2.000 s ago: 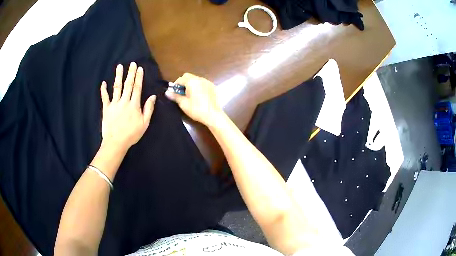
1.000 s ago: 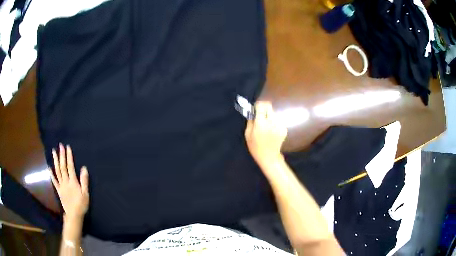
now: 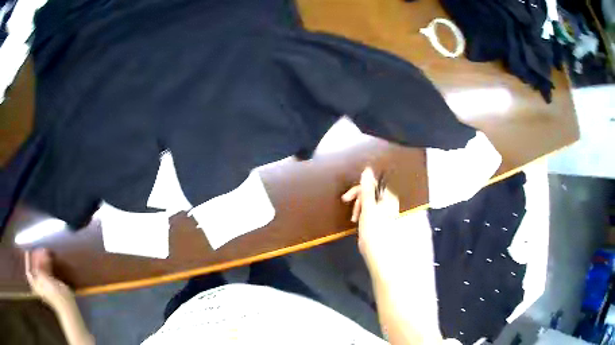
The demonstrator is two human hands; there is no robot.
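The black top (image 3: 182,101) lies spread on the table, plain dark side up. Two white collar pieces (image 3: 232,210) hang toward the front edge, with a narrow white strip between them. The right sleeve ends in a white cuff (image 3: 462,170) at the table edge. My right hand (image 3: 369,205) is over the table edge, off the top, holding thread snips (image 3: 382,186), of which only a dark tip shows. My left hand (image 3: 46,273), blurred, is at the table's left front edge, off the top, and seems empty with fingers apart.
A white ring (image 3: 446,38) lies at the back right beside a pile of black garments (image 3: 502,40). A dotted black piece with white edging (image 3: 480,253) hangs below the table edge at right. The brown table (image 3: 303,205) has a curved yellowish edge. White fabric lies at far left.
The black top has shifted away from me, and its collar and cuff now show on the table. My hands have moved off it toward the front edge.
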